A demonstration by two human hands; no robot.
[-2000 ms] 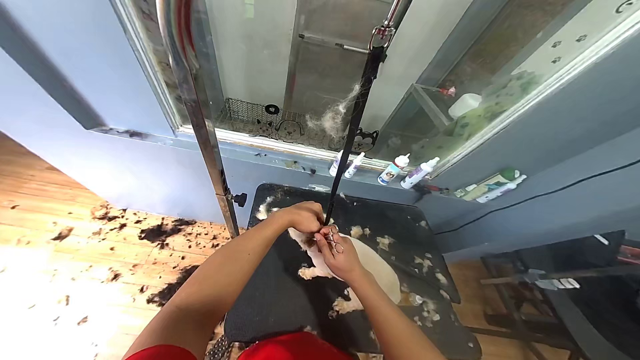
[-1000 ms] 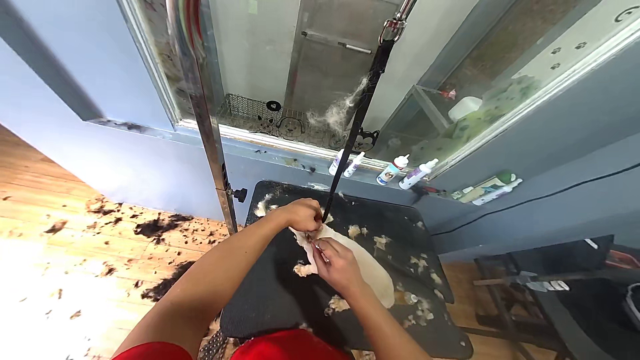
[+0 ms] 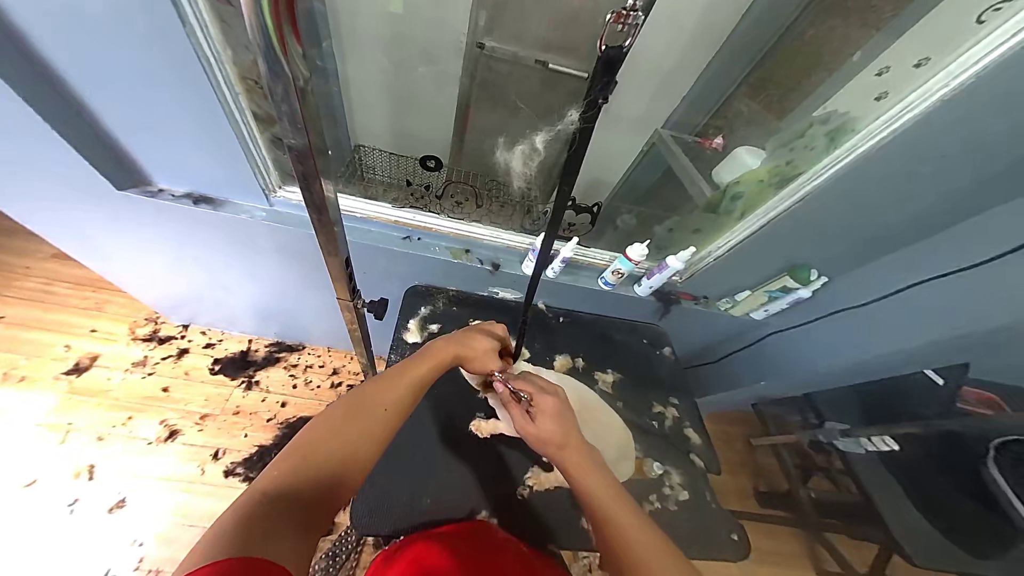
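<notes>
A pale, short-clipped dog (image 3: 596,416) is on a black grooming table (image 3: 432,480), its head mostly hidden by my hands. My left hand (image 3: 482,349) is closed at the dog's head, beside the lower end of a black grooming strap (image 3: 570,172); its fingertips and what they grip are hidden. Just below and to the right, my right hand (image 3: 544,408) holds a small metal tool (image 3: 514,390), perhaps a hemostat or small scissors, with its tip against the head by my left fingers. Tufts of cut fur (image 3: 608,379) lie around the dog.
A metal post (image 3: 320,200) with a black knob (image 3: 377,308) rises at the table's left. Several bottles (image 3: 624,266) stand on the window ledge behind. Dark hair clumps (image 3: 246,360) litter the wooden floor at left. A dark folding stand (image 3: 864,432) is at right, under a hanging cable (image 3: 872,301).
Both hands stay at the dog's head. My right hand has turned; two seconds ago the metal tool stuck out to the right of its fingers, and now it points up-left at the head.
</notes>
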